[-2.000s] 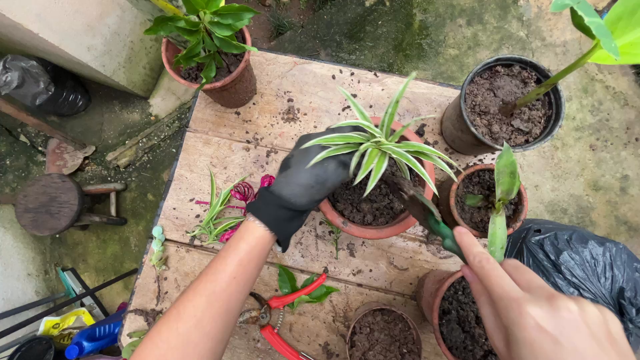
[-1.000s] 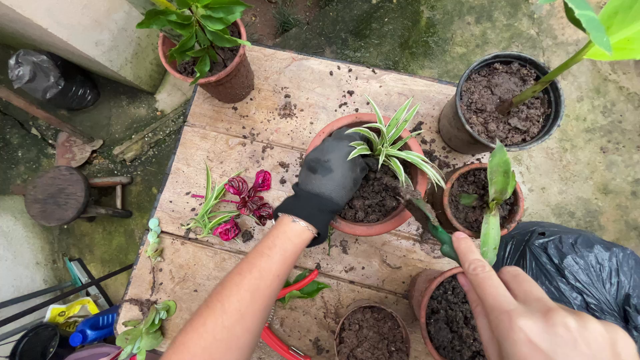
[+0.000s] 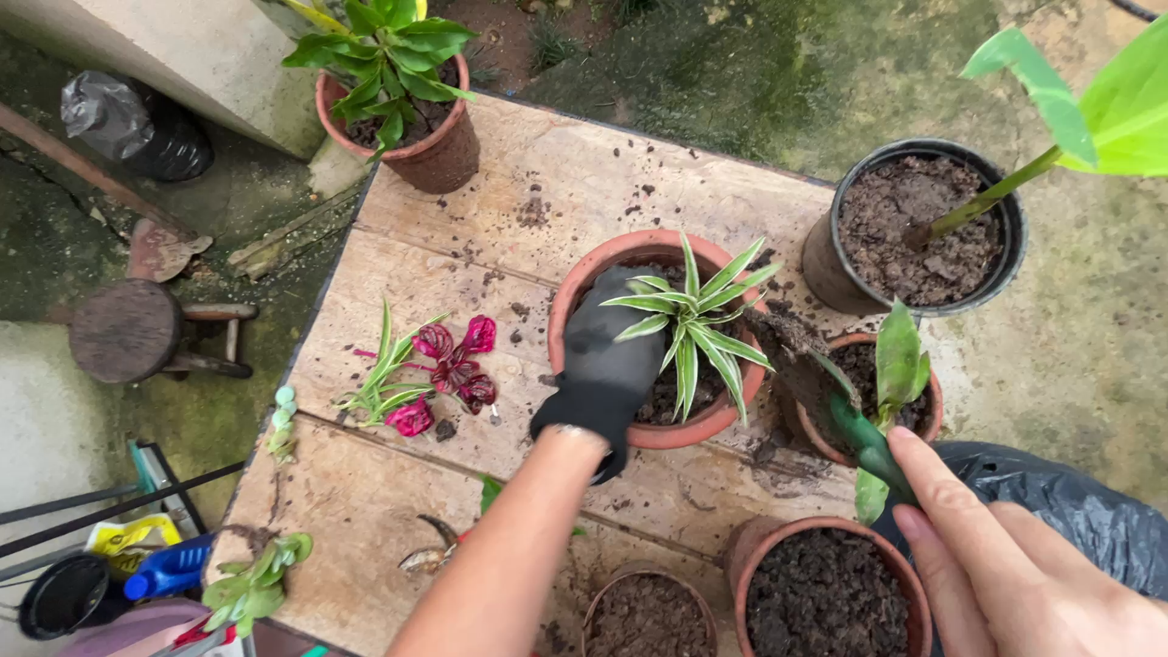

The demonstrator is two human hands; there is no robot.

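Observation:
A spider plant (image 3: 698,315) with white-edged leaves stands in a terracotta-coloured pot (image 3: 652,245) of soil. My left hand (image 3: 611,347), in a black glove, reaches inside the pot at the plant's left; its fingers are hidden by the leaves and slightly blurred, so its grip cannot be made out. My right hand (image 3: 995,547), bare, holds a garden trowel (image 3: 862,424) by its green handle. The soil-caked blade points up and left, its tip near the pot's right rim and above a smaller potted plant (image 3: 899,360).
Cuttings with magenta leaves (image 3: 456,360) and a succulent cutting (image 3: 260,579) lie on the wooden table (image 3: 411,474). Pruning shears (image 3: 429,552) are partly under my left arm. Soil-filled pots (image 3: 830,593) stand in front, a black pot (image 3: 922,228) at right, a leafy potted plant (image 3: 401,100) at back left.
The spider plant's leaves now spread lower and more upright over the pot's middle. The trowel blade, earlier at the pot's right rim, is now more exposed beside it.

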